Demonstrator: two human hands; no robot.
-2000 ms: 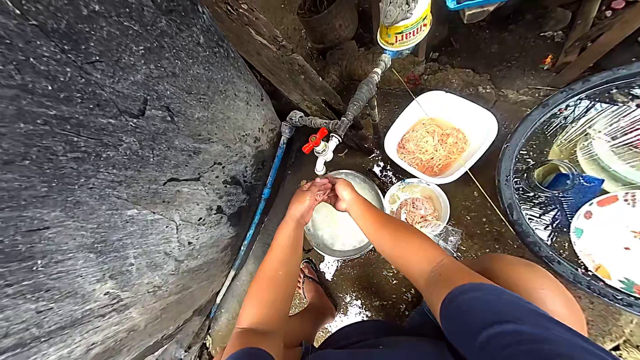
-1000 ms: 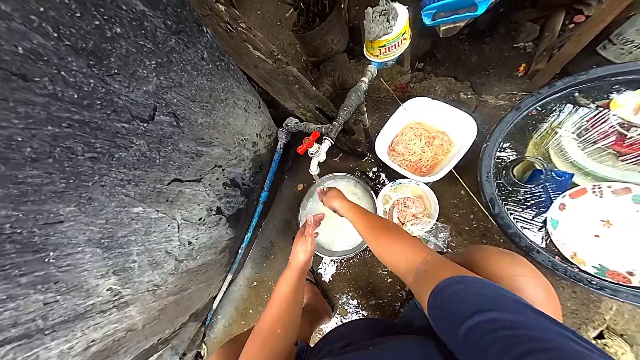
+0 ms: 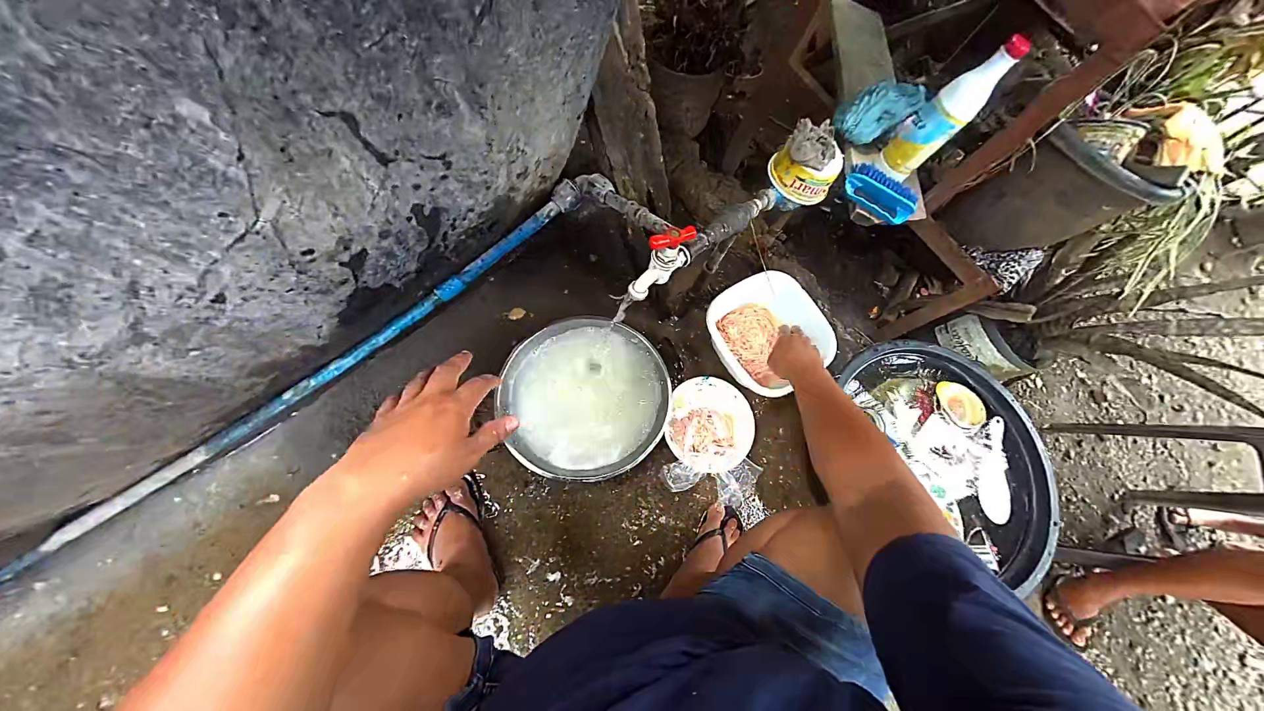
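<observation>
My left hand (image 3: 434,425), fingers spread and holding nothing, hovers by the left rim of a round metal basin (image 3: 590,395) of cloudy water. Water runs into the basin from a white faucet (image 3: 656,275) with a red handle. At the white square tub (image 3: 790,301), my right hand (image 3: 794,354) reaches over the right part of the pale orange shredded food (image 3: 748,334); its fingertips are hard to make out. Between basin and tub, a white bowl (image 3: 746,420) holds more pinkish food, with clear plastic (image 3: 736,482) beside it.
A large black tub (image 3: 1042,494) with dishes stands at right. A blue pipe (image 3: 395,336) runs along the dark wall (image 3: 247,178). A blue brush (image 3: 881,194) and a bottle (image 3: 953,104) rest on a wooden stand. Another person's leg (image 3: 1155,583) shows at far right.
My right hand has gone from the basin to the white square tub. My left hand, near the basin's left side, has its fingers spread. The view has shifted and shows more at right.
</observation>
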